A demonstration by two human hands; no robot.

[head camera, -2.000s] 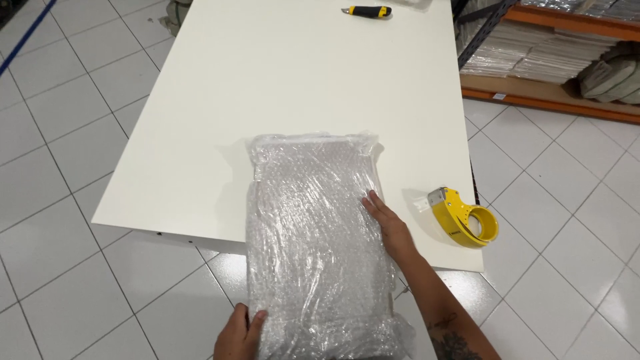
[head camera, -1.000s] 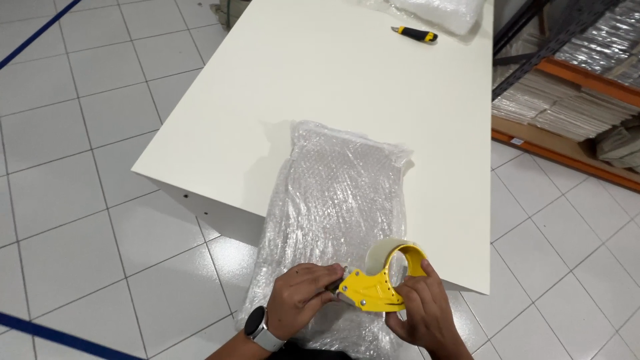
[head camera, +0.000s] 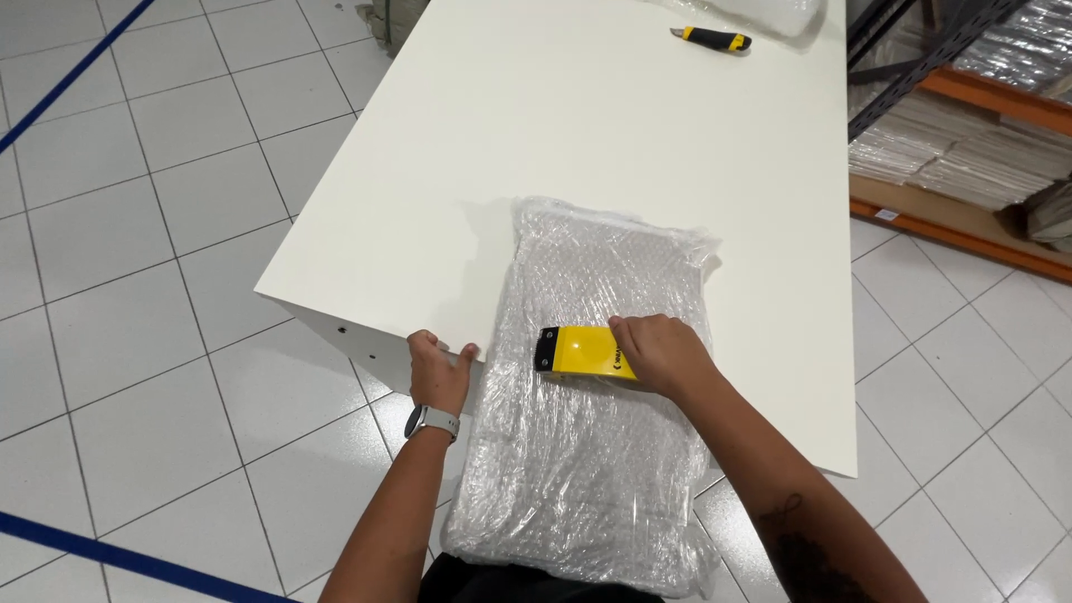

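A flat package in clear bubble wrap point(head camera: 586, 469) lies partly on the white table point(head camera: 636, 117) and reaches over its near edge to my body. My right hand point(head camera: 666, 352) grips a yellow tape dispenser point(head camera: 579, 350) above the middle of the package, its black toothed end pointing left. To the left of the package, my left hand point(head camera: 440, 373) is at the table's near edge, fingers apart. Whether a strip of tape runs from the dispenser to my left hand cannot be told.
A black and yellow utility knife point(head camera: 713, 39) lies at the table's far side, near another bubble-wrapped item point(head camera: 775, 12). Shelving with an orange beam point(head camera: 963, 219) and stacked wrapped goods point(head camera: 955, 151) stands at the right. Blue floor tape point(head camera: 126, 557) crosses the tiles at the left.
The dispenser lay on the table at the right two seconds ago; now my right hand holds it. My left hand has moved from the dispenser's cutting end to the table edge since one second ago.
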